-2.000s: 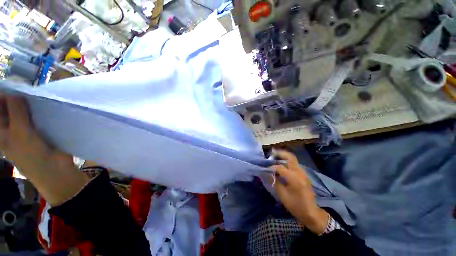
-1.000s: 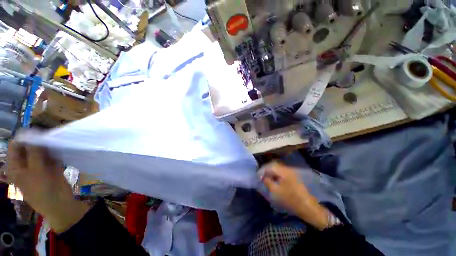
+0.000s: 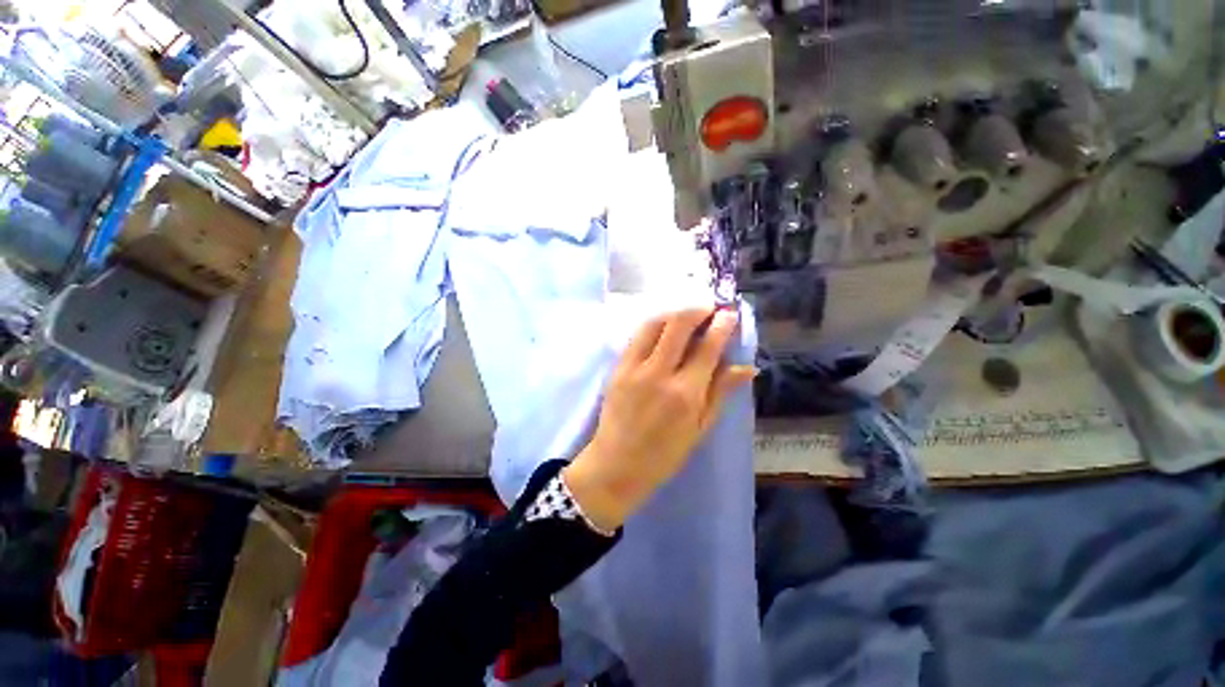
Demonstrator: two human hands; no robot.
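The light blue garment (image 3: 537,315) lies on the machine's left side and runs down over the table's front edge towards the bottom of the picture. My left hand (image 3: 658,416) is palm down on it, with its fingertips at the cloth's right edge, just in front of the needle area (image 3: 723,269). The needle area is glaring under the lamp, so the foot and seam are hard to see. The overlock machine (image 3: 793,134) stands behind with its red-orange badge. My right hand is not in view.
Another light blue garment (image 3: 363,295) lies at left. A white tape roll (image 3: 1182,336) is at right, with a white strip (image 3: 903,352) near the machine. Thread waste (image 3: 880,450) hangs at the front edge. Red crates (image 3: 134,557) and darker blue cloth (image 3: 1075,577) are below.
The cloth, earlier stretched between both hands, now lies by the needle and hangs down. My left hand moved right to the needle area. My right hand left the view.
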